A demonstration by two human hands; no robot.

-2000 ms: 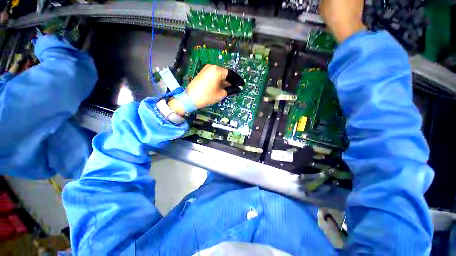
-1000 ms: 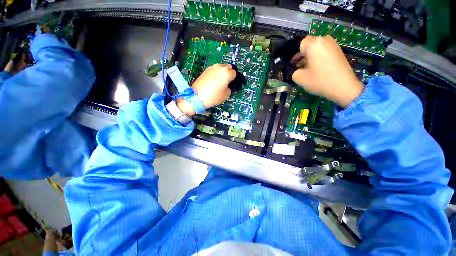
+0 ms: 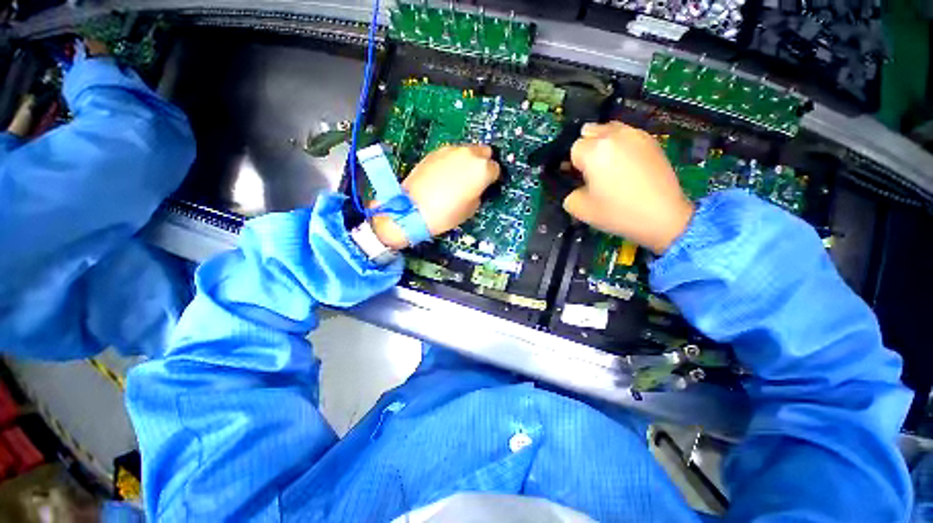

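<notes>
A green circuit board (image 3: pixel 501 230) lies in a black carrier (image 3: pixel 542 271) in front of me. My left hand (image 3: pixel 445 192) is over the middle of this board, with a blue strap at the wrist and black coverings on the fingertips. My right hand (image 3: pixel 622 184) is just right of the board, above the gap between two carriers, its dark fingertips pointing left at the board's right edge. The fingers of both hands are curled. Whether either holds a part is hidden or too small to tell. A second green board (image 3: pixel 752 179) lies partly under my right arm.
Narrow green strips (image 3: pixel 460 33) lie on the rail behind the carriers. Bins with white-silver pieces (image 3: pixel 706 12) and dark grey blocks (image 3: pixel 818 46) stand at the upper right. A blue cord (image 3: pixel 366 92) hangs to my left wrist. Another person's blue sleeve (image 3: pixel 87 204) is at the left.
My right hand has come down from the bins at the upper right to the first board's right edge. My left hand has stayed over the board, shifting slightly. The carriers look nearly unmoved.
</notes>
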